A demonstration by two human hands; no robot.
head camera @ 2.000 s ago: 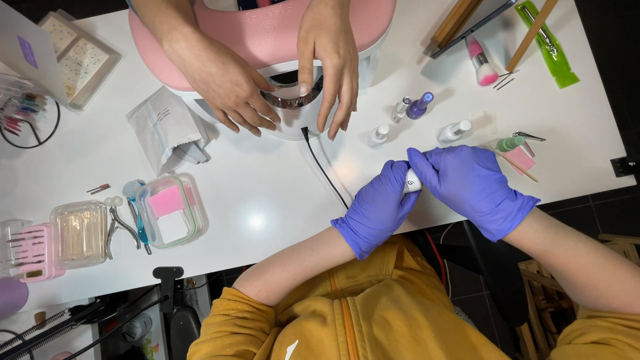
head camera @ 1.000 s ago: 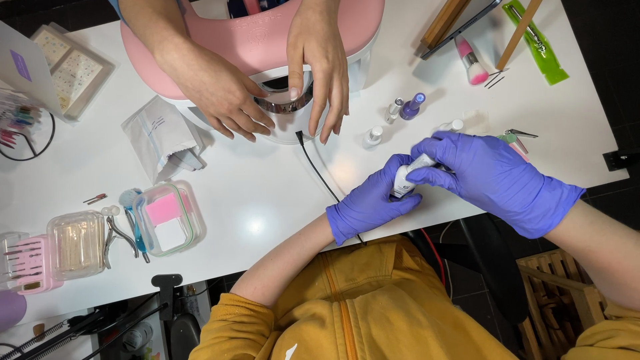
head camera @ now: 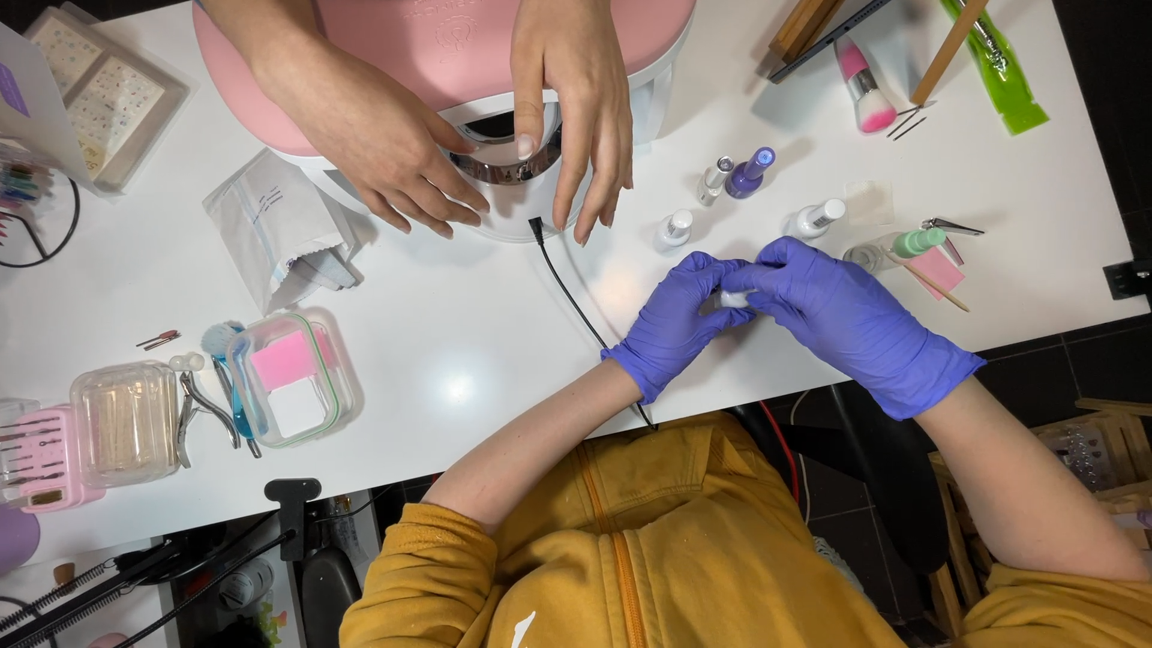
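Note:
My left hand (head camera: 670, 319), in a purple glove, is closed around a small white bottle (head camera: 736, 299) near the table's front edge. My right hand (head camera: 823, 306), gloved alike, has its fingers on the same bottle from the right; they hide its upper end. Beyond my hands stand a white-capped nail polish bottle (head camera: 673, 230), a small silver-capped bottle (head camera: 715, 180), a purple polish bottle (head camera: 751, 173) and a larger white bottle (head camera: 814, 219). To the right is a clear bottle with a green cap (head camera: 895, 249).
Another person's bare hands (head camera: 405, 162) rest at a pink-topped nail lamp (head camera: 378, 72), whose black cable (head camera: 576, 297) runs to the front edge. Left are a paper pouch (head camera: 279, 229), a lidded plastic box (head camera: 288, 378), nippers (head camera: 202, 409) and a box of sticks (head camera: 124, 423). A pink brush (head camera: 866, 90) lies back right.
My right hand was farther right and more apart from the left one second ago, with more of the white bottle showing; now its fingers meet the left hand's.

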